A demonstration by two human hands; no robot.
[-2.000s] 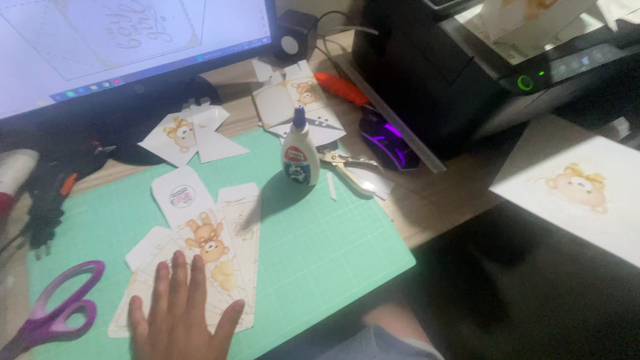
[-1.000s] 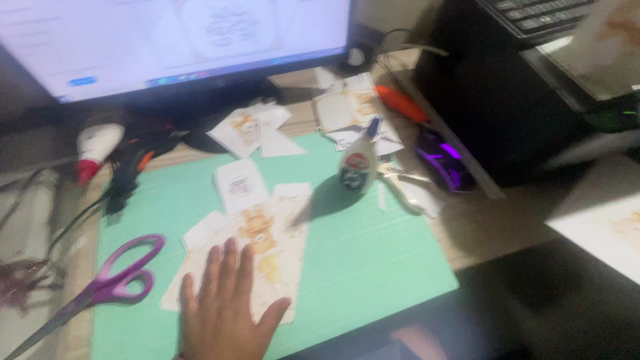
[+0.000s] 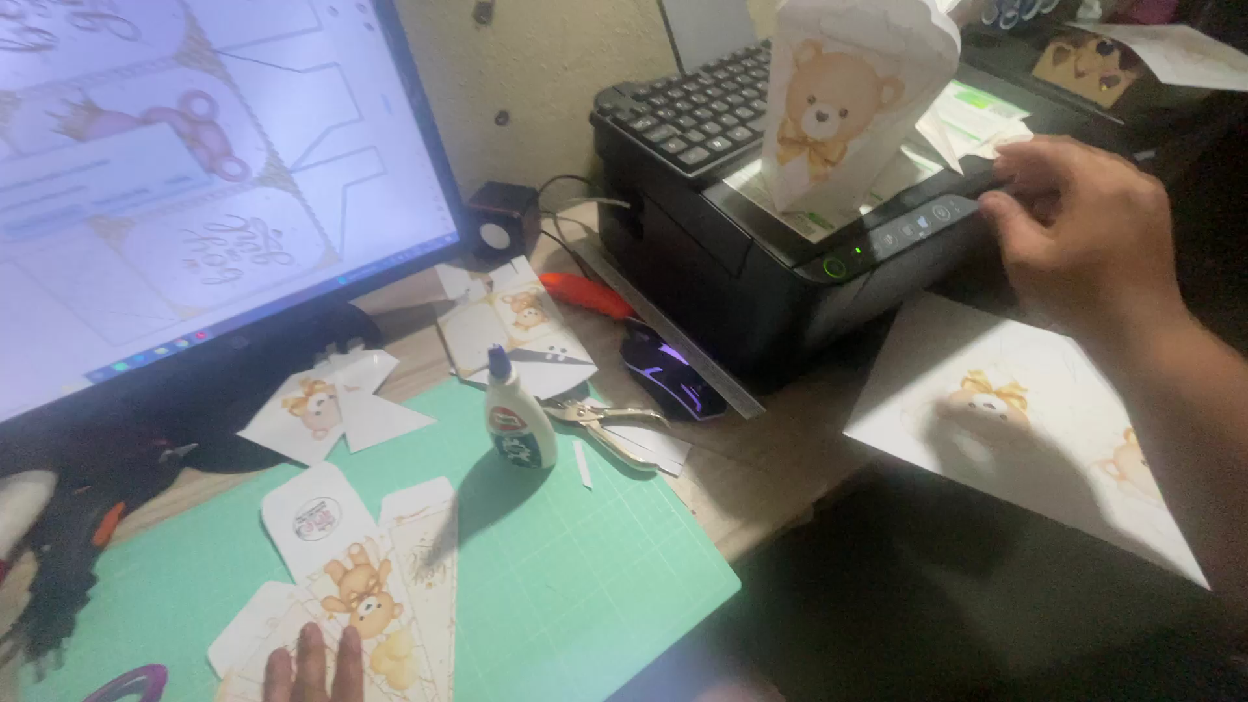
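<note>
My left hand lies with fingers apart on a cut paper box blank printed with a teddy bear, on the green cutting mat. My right hand reaches over the front edge of the black printer, fingers bent near its control panel; whether the fingertips touch or grip anything is hard to tell. Left of that hand, a folded paper piece with a bear stands on the printer. Below it, a printed sheet sticks out in front of the printer, partly in shadow.
A glue bottle stands on the mat beside a metal hole punch. Cut paper pieces lie under the monitor. A metal ruler and a lit mouse sit by the printer. Purple scissor handles show at lower left.
My right hand has come into view over the printer's front edge. My left hand stays on the box blank. The view has swung toward the printer.
</note>
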